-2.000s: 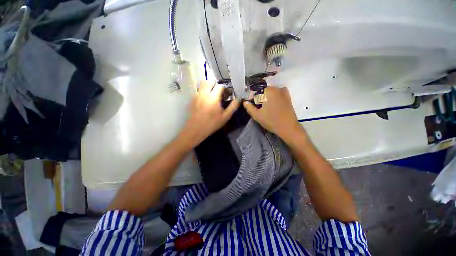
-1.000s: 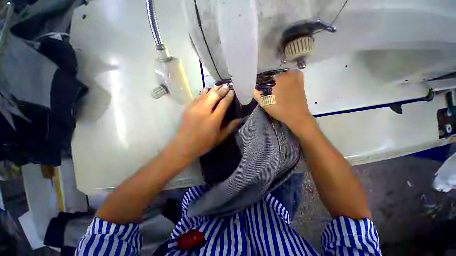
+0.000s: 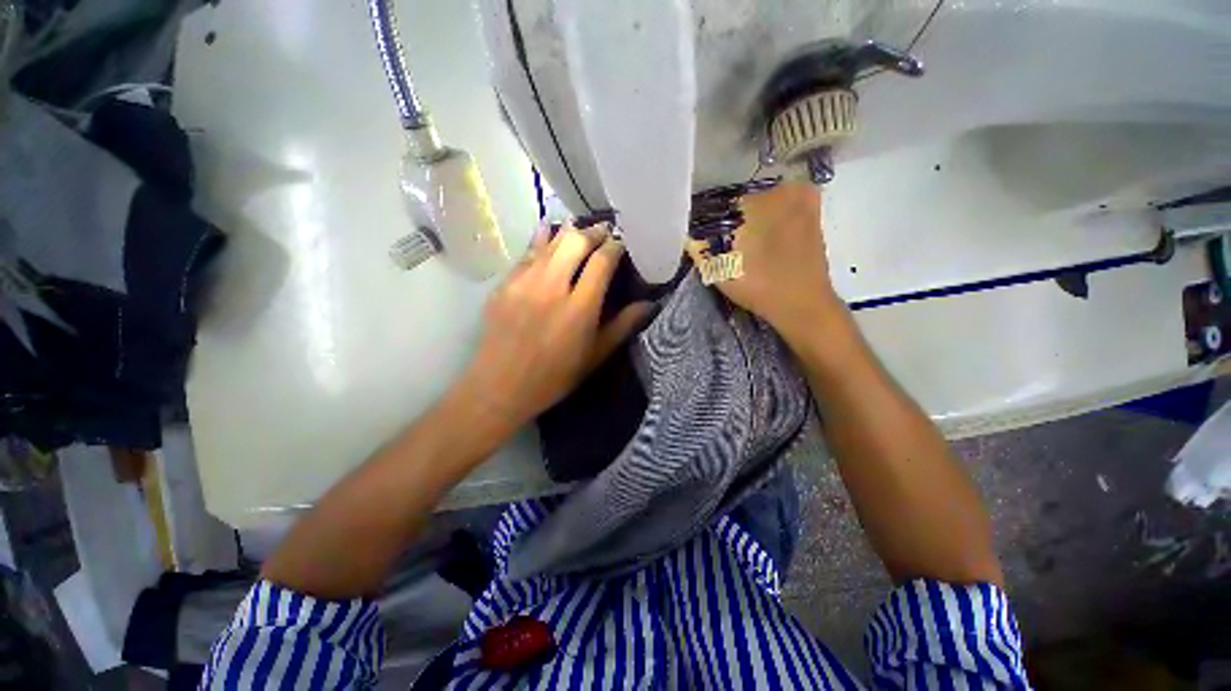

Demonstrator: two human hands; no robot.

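The white sewing machine head (image 3: 628, 122) stands over the work and hides the needle area. The dark cuff (image 3: 594, 412) runs from under the head towards my lap. The grey fine-striped sleeve panel (image 3: 695, 405) is joined to it and hangs over the table edge. My left hand (image 3: 547, 317) lies on the dark cloth left of the head, fingers spread and pressing, thumb on the cloth. My right hand (image 3: 776, 257) is right of the head beside a small ribbed cream part (image 3: 722, 266); its fingertips are hidden behind the machine parts and cloth.
A sewing lamp (image 3: 459, 209) on a flexible neck stands left of the head. A ribbed cream dial (image 3: 814, 122) is on the machine. A grey and dark pile (image 3: 81, 257) lies at far left above a white bin (image 3: 95, 506). The table edge (image 3: 1026, 412) curves along the front right.
The view has come closer to the machine. My left hand has shifted from the needle area onto the cloth at the left, with its fingers straighter. My right hand stays beside the head.
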